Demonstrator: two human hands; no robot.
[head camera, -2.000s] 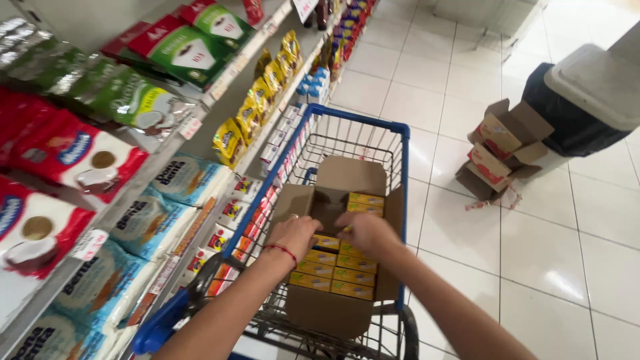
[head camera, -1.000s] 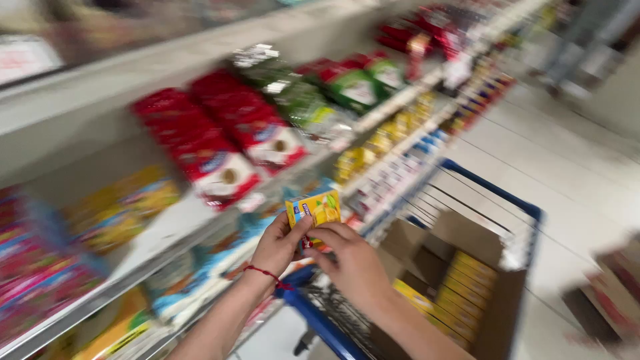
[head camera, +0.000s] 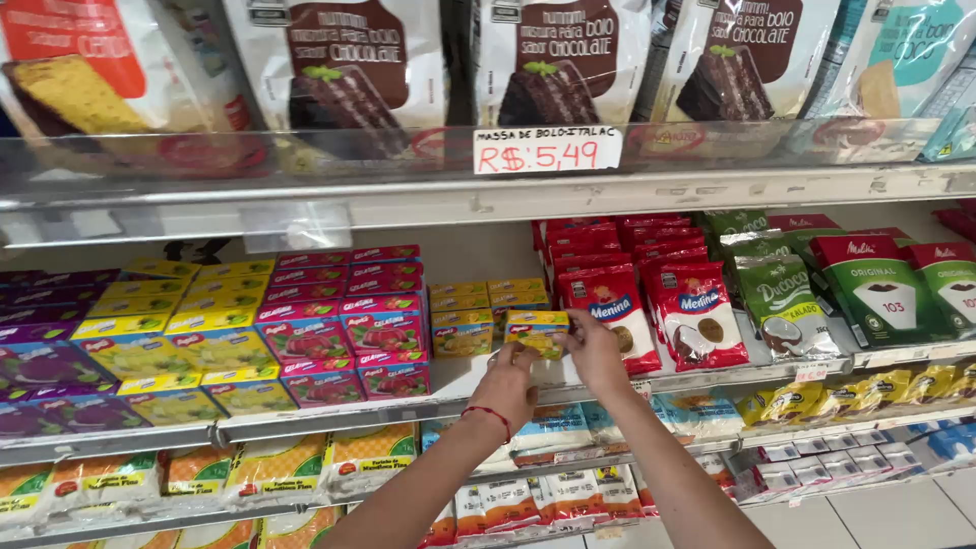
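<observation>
A small yellow gelatin box (head camera: 536, 332) is held upright between my two hands at the middle shelf. My left hand (head camera: 503, 389), with a red bracelet at the wrist, has its fingertips at the box's lower left corner. The fingers of my right hand (head camera: 598, 354) grip its right side. Just behind and to the left, matching yellow boxes (head camera: 462, 332) stand in short rows on the shelf. Stacked pink gelatin boxes (head camera: 385, 324) are farther left, and red and white Menina coconut bags (head camera: 610, 309) are close behind my right hand.
The middle shelf's front edge (head camera: 305, 421) runs below my hands. Overhead, a shelf with a clear plastic rail (head camera: 381, 164) holds cake mix bags (head camera: 568, 65). Yellow-topped gelatin boxes (head camera: 221, 335) stand left; green Melitta filter packs (head camera: 888, 293) stand right. Lower shelves hold flour bags (head camera: 278, 465).
Two seconds ago my hands were in the carton in the cart; one second ago they held a yellow box before the shelves. Now they hold it at the middle shelf. The view has swung left.
</observation>
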